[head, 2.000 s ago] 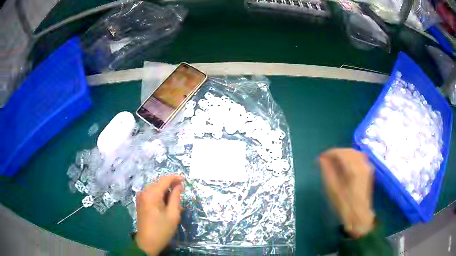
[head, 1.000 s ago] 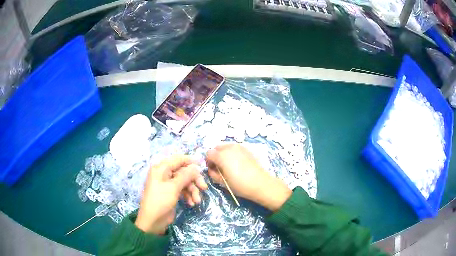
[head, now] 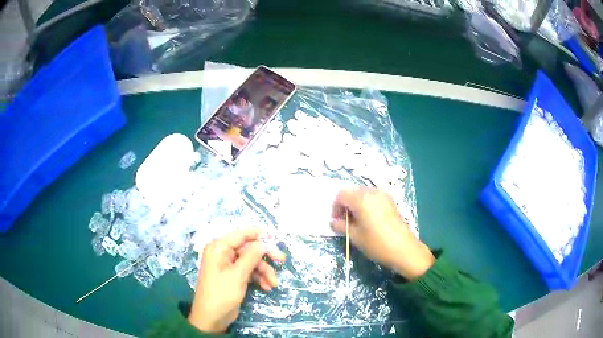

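Note:
My right hand (head: 378,228) is over the right part of the clear bag (head: 297,290), with a thin tan stick (head: 348,247) held at its fingers and pointing down toward me. My left hand (head: 228,274) is at the lower middle of the bag, thumb and forefinger close together; glare hides whether a small piece is between them. White plastic parts (head: 324,142) lie spread over the bag's upper part. Clear plastic parts (head: 122,228) are heaped to the left. A second thin stick (head: 106,288) lies at lower left, its tip at the clear parts.
A smartphone (head: 248,113) lies at the bag's top. A white oval object (head: 162,168) sits by the clear heap. The left blue tray (head: 56,125) stands tilted. The right blue tray (head: 492,193) holds many white pieces. A pale rail (head: 423,86) runs behind.
Since one second ago, my right hand has moved right with the stick, away from my left hand. Two seconds ago it was beside the right tray. The phone picture differs.

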